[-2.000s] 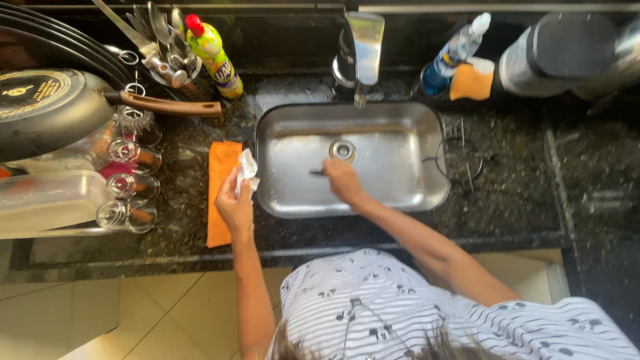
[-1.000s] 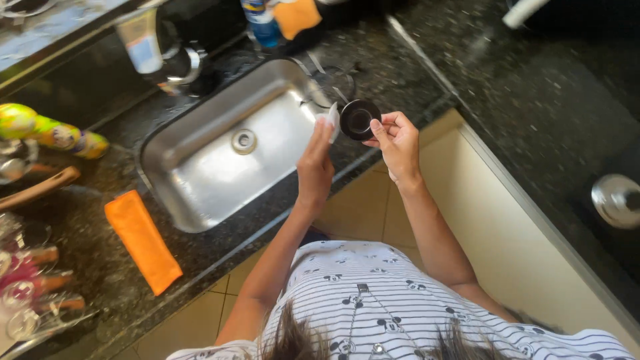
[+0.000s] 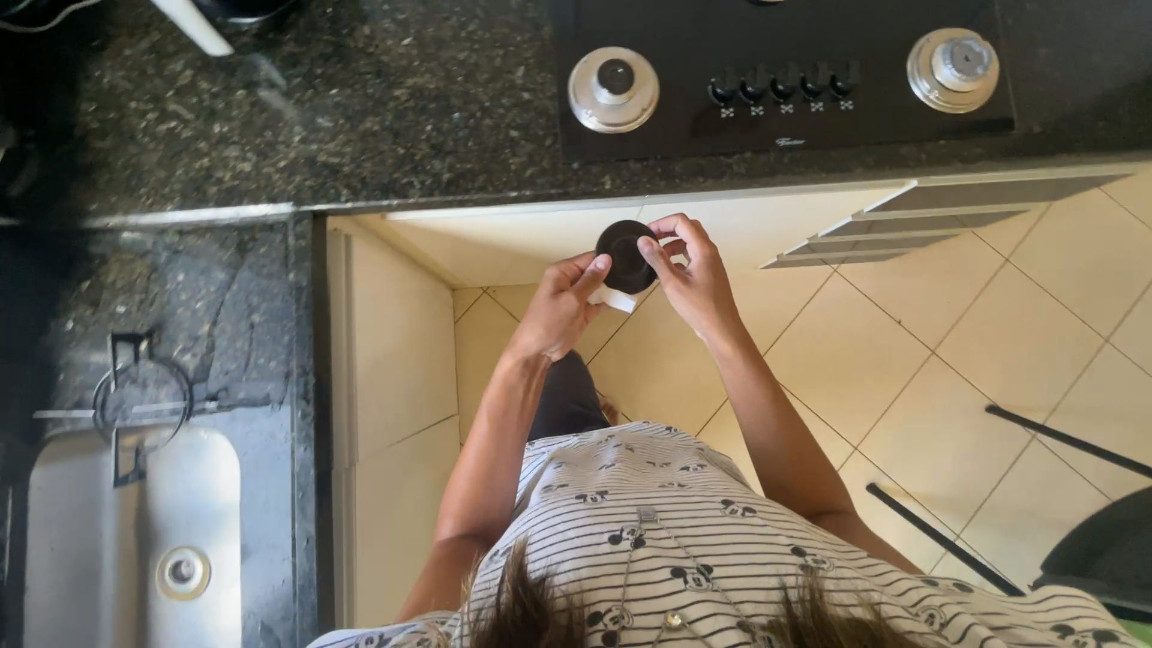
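Note:
A round black disc, which looks like a gas burner cap (image 3: pixel 627 257), is held in front of my body between both hands, above the floor. My left hand (image 3: pixel 560 304) grips its left edge with the thumb on top and also holds a white paper or cloth piece (image 3: pixel 616 299) under the disc. My right hand (image 3: pixel 695 274) has thumb and fingers on the disc's right edge. Past my hands lies a black glass cooktop (image 3: pixel 783 99) with a burner (image 3: pixel 614 90) at its left and another burner (image 3: pixel 953 70) at its right.
Dark granite counter (image 3: pixel 360 117) runs along the far side. At the left, a metal sink (image 3: pixel 220 504) has a wire pan support (image 3: pixel 142 409) at its far end. Drawers (image 3: pixel 918 220) stand below the cooktop. Black bars (image 3: pixel 943 538) and a dark chair-like object (image 3: pixel 1102 549) are at the lower right.
The view has swung from the sink to the cooktop. My left hand, earlier beside the disc with the white piece, now grips the disc too.

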